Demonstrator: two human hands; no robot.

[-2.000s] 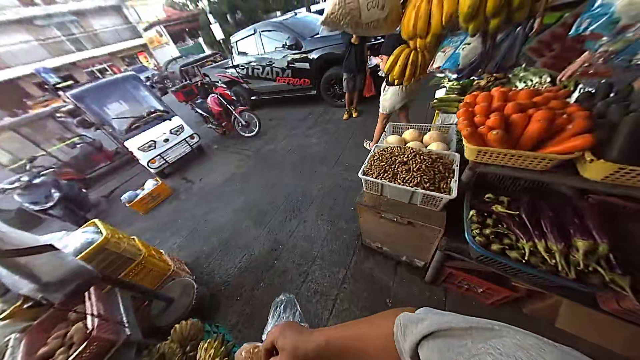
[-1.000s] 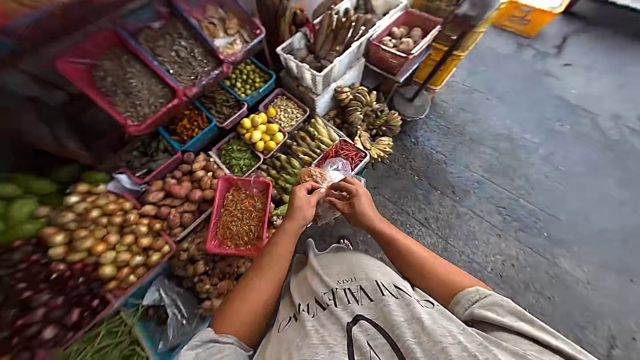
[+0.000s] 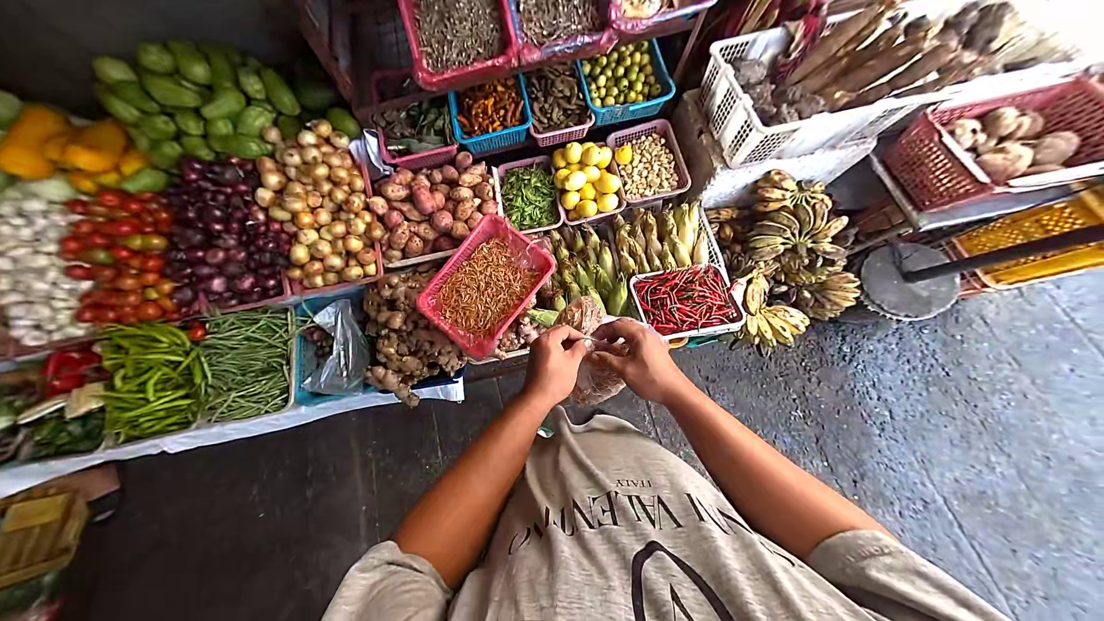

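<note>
Both hands meet in front of my chest over a clear plastic bag (image 3: 597, 384) with brownish contents. My left hand (image 3: 555, 360) pinches the bag's gathered neck from the left, and my right hand (image 3: 636, 355) pinches it from the right. Just beyond them lie corn cobs in husks (image 3: 586, 267). A white tray of red chili peppers (image 3: 687, 302) is beyond my right hand. To the left of the hands, a pink basket of small dried brownish pieces (image 3: 486, 289) rests tilted over ginger roots (image 3: 405, 332).
Onions (image 3: 323, 207), tomatoes (image 3: 121, 254), green beans (image 3: 248, 362) and green chilies (image 3: 151, 379) fill the left of the stall. Bananas (image 3: 789, 233), a round grey stool or lid (image 3: 910, 280) and a red basket of root crops (image 3: 940, 164) stand to the right. Grey pavement (image 3: 862, 414) lies below.
The view has swung from the street to the stall. Two seconds ago only one hand showed, near clear plastic; both hands now hold the bag's neck.
</note>
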